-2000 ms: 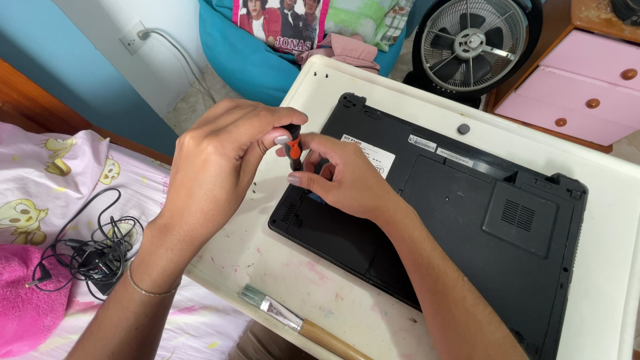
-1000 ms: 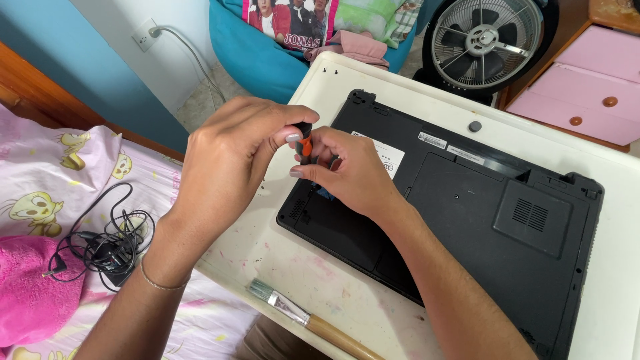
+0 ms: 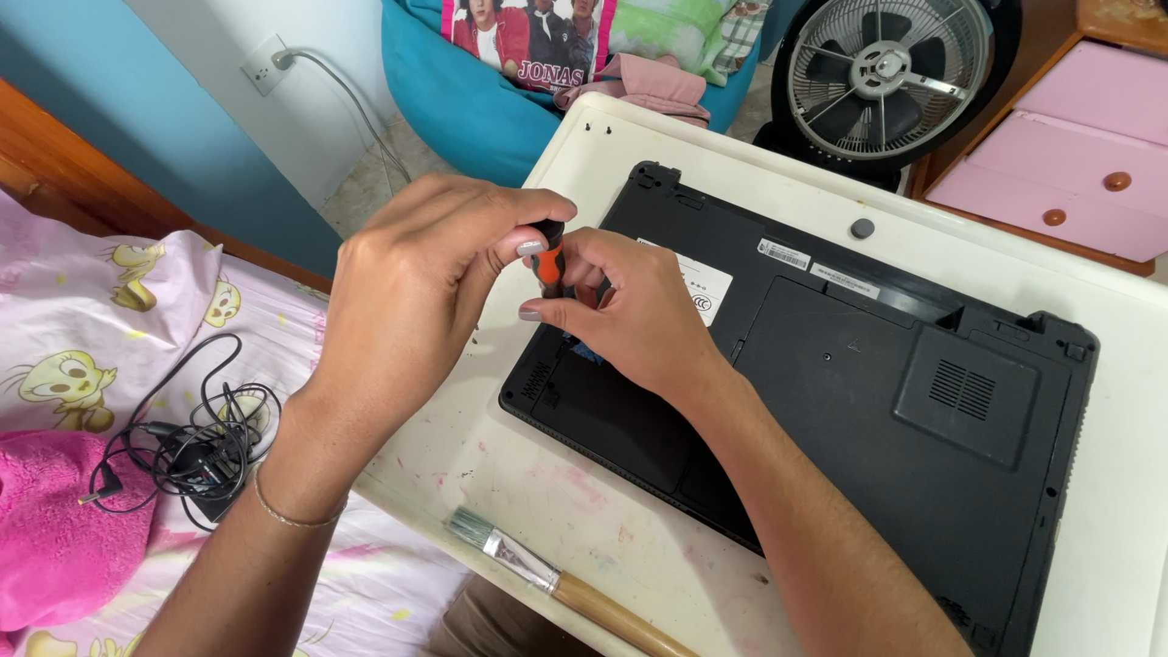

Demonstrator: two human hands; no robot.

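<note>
A black laptop [image 3: 821, 392] lies upside down on a white plastic table [image 3: 584, 547], its vents, cover panel and labels facing up. Over its left part, my left hand [image 3: 429, 265] grips the black top of a small orange-and-black screwdriver [image 3: 549, 265] between thumb and fingers. My right hand [image 3: 630, 310] is curled round the lower part of that tool, thumb and fingers close together. The screwdriver's tip is hidden behind the right hand, so its contact with the laptop cannot be seen. A bit of blue [image 3: 580, 349] shows below the right hand.
Two small dark screws [image 3: 598, 130] lie at the table's far left corner. A grey round piece [image 3: 860, 228] sits behind the laptop. A wooden-handled paintbrush [image 3: 602, 602] rests along the near edge. A tangled black cable with adapter [image 3: 205, 465] is on the bed; a fan [image 3: 881, 78] stands behind.
Both hands stay at the screwdriver over the laptop's left part. Nothing has plainly been taken or let go; the view has shifted slightly.
</note>
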